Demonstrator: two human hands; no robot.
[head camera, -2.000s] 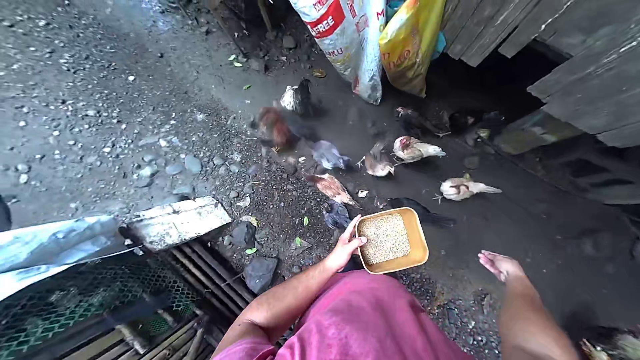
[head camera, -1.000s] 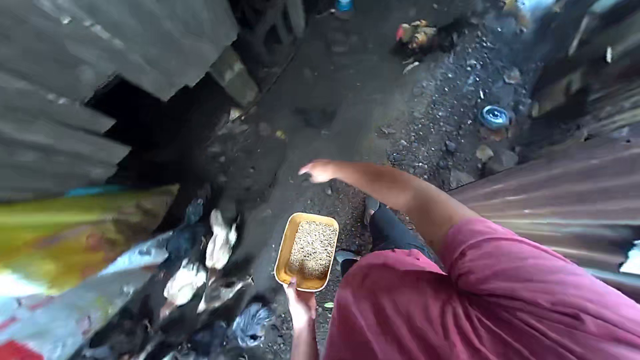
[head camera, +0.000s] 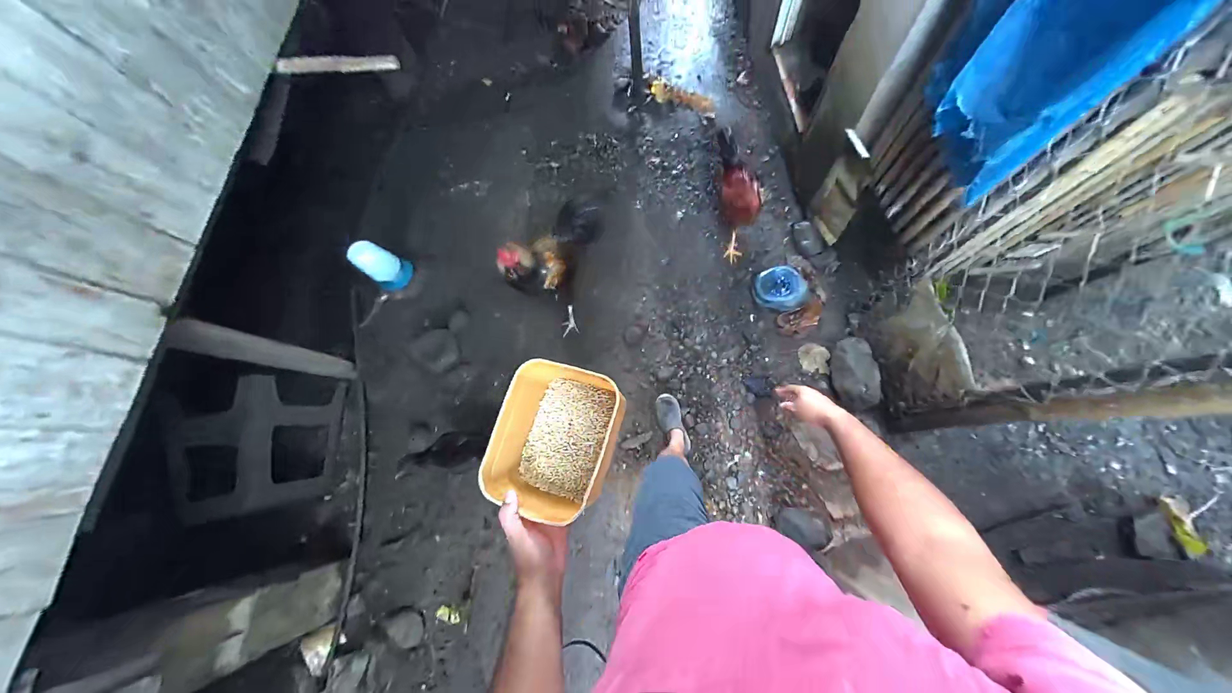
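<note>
My left hand grips the near rim of a yellow plastic tub, thumb over the edge. Pale grain or feed pellets lie inside it, heaped toward the right. Out to the right, my right hand hangs above stony ground near a grey rock; its fingers look partly curled, and I cannot tell whether anything is in them. Beyond the tub stands a rooster with a red comb and dark tail. Farther off to the right is a reddish-brown chicken.
A blue round dish sits on the ground ahead right. To the left are a white-and-blue poultry drinker, a hollow concrete block and a plank wall. Rocks, wire fencing and a blue tarp line the right side.
The view has swung far round, away from the flock and the sacks. The grain tub has stayed in my left hand, while my right arm now reaches out to the right.
</note>
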